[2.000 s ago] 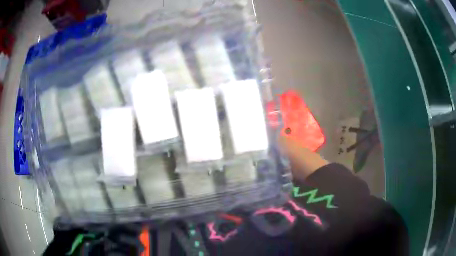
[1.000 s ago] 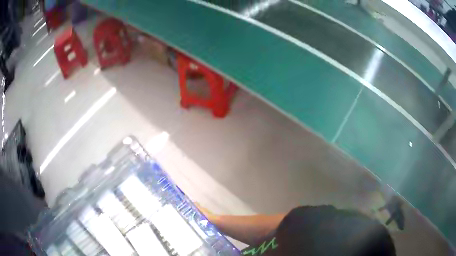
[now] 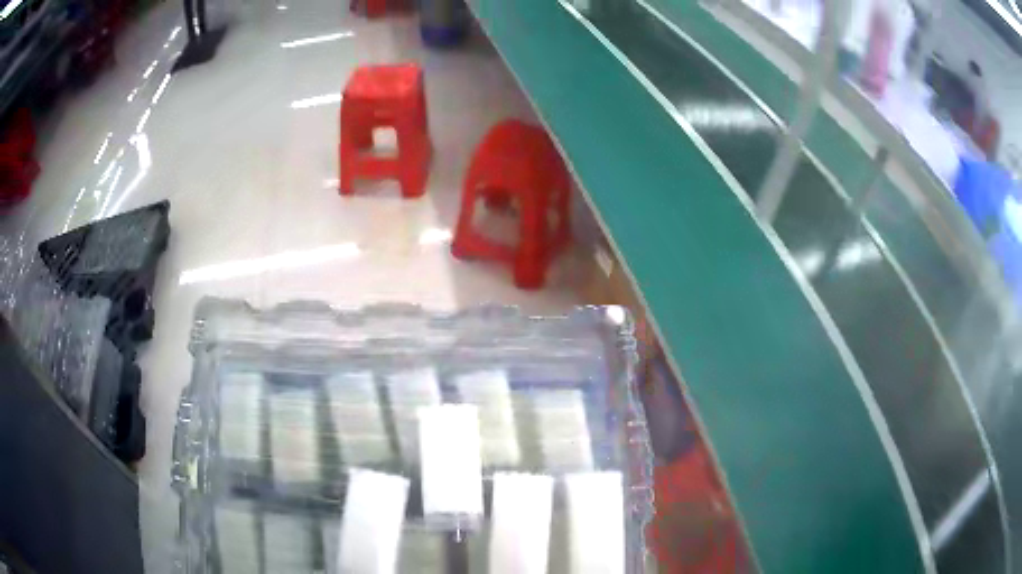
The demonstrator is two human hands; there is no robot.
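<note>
A clear plastic blister tray with a scalloped rim is in front of my body at the bottom of the view, its near edge cut off. Rows of white oblong units stand in its pockets. Several brighter white units, one of them here, lie on top of the others. Blue shows through the clear plastic below the units. Neither of my hands shows; the tray's sides have no visible fingers on them.
A long green bench with a central conveyor runs along the right. Red stools stand on the pale floor ahead, one against the bench. Black pallets lie at the left, beside a dark grey surface.
The view has turned, so the bench now lies along the right and the stools ahead. The tray is now more central and squarer. The right forearm and hand seen before are out of view.
</note>
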